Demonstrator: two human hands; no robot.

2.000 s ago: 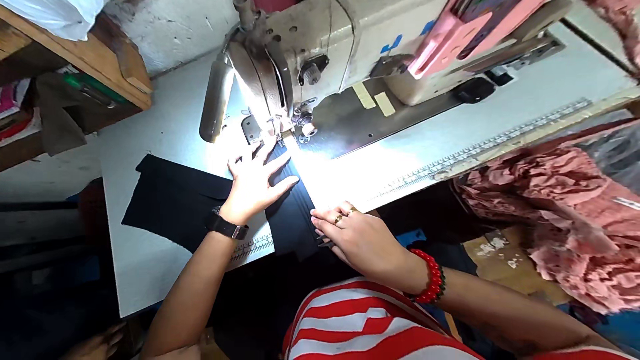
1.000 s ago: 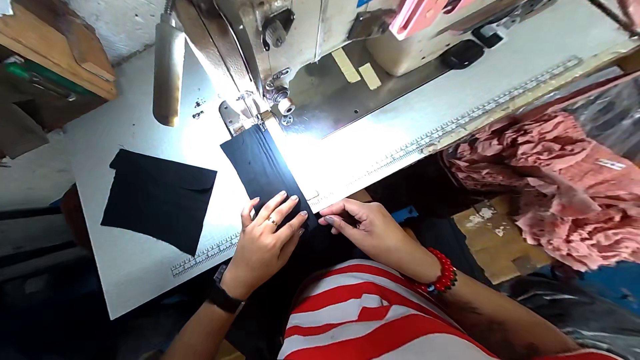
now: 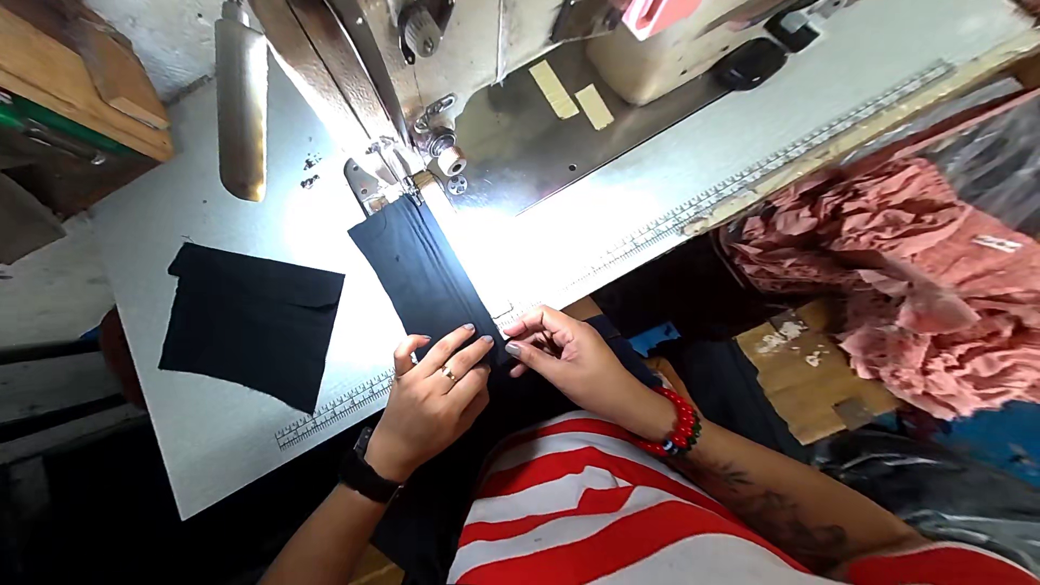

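Observation:
A dark fabric strip (image 3: 431,276) runs from beneath the presser foot (image 3: 413,188) of a sewing machine (image 3: 357,73) down over the table's front edge. My left hand (image 3: 443,390) rests on the strip near that edge, fingertips pressing it and fingers slightly spread. At the strip's right edge, my right hand (image 3: 569,357) pinches the fabric between thumb and fingers. A separate dark fabric piece (image 3: 252,321) lies to the left on the white table (image 3: 203,455). The machine's lamp makes the area beside the needle glare, hiding detail there.
A measuring tape (image 3: 650,231) runs along the front table edge. Crumpled pink fabric (image 3: 918,276) hangs in a heap at the right, near a piece of brown cardboard (image 3: 812,366). A wooden box (image 3: 89,73) stands at the upper left, beside the lamp (image 3: 242,114).
My left hand has moved from beside the presser foot back to the front part of the strip, uncovering the fabric. My right hand stays at the strip's right edge. The view has shifted.

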